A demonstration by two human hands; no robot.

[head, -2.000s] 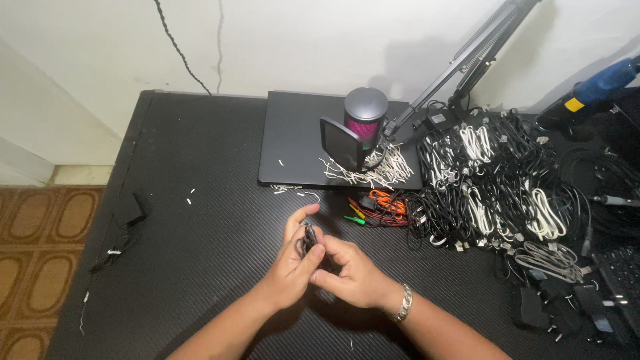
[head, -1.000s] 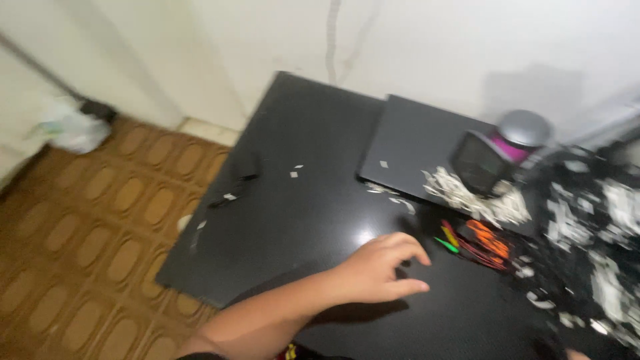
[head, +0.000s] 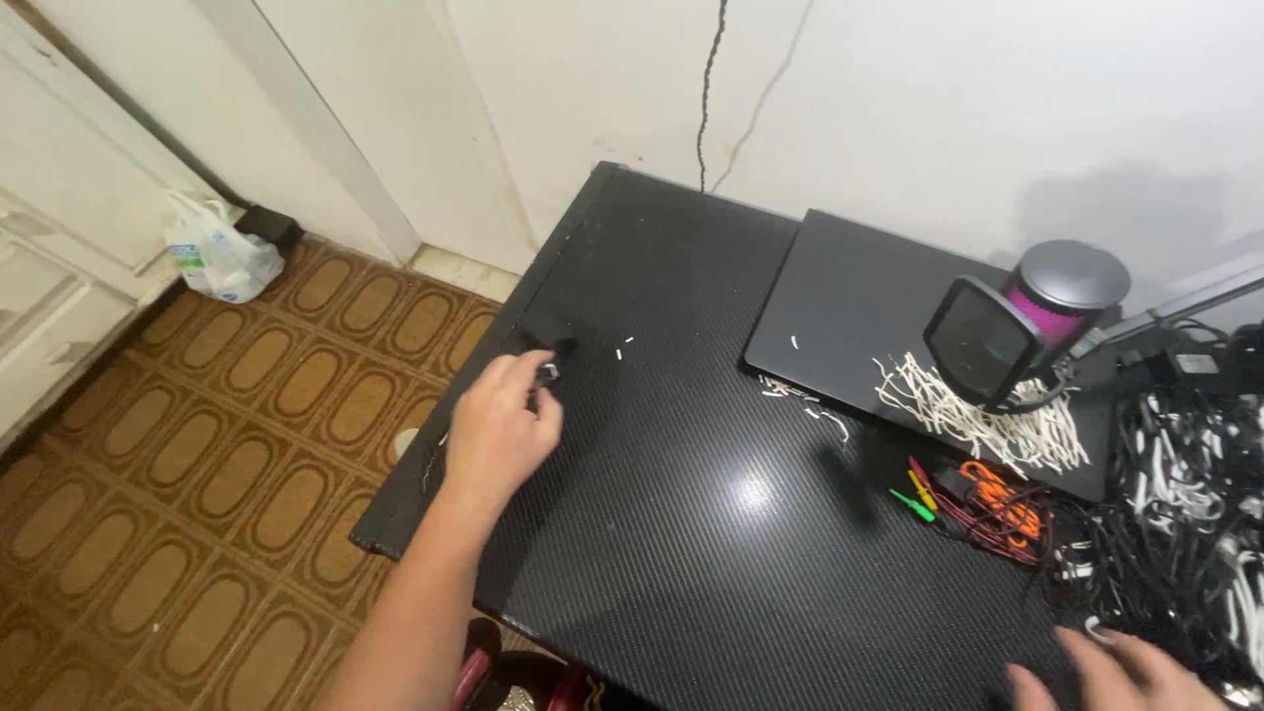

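My left hand is over the left part of the black table, its thumb and fingertips around a small dark item with a light metallic end; whether it is gripped cannot be told. My right hand is at the bottom right, partly cut off by the frame, fingers apart beside the heap of black and white cables. Red test leads and an orange cord lie left of the heap, with green and yellow clips. White twist ties are piled on a closed black laptop.
A microphone with a pop filter stands over the laptop on a metal arm. Small white scraps lie on the table. A plastic bag sits on the tiled floor at the left.
Two seconds ago both hands were together around a dark cable at mid-table. Now they are apart, the left at the table's left side, the right by the heap. The view has swung left.
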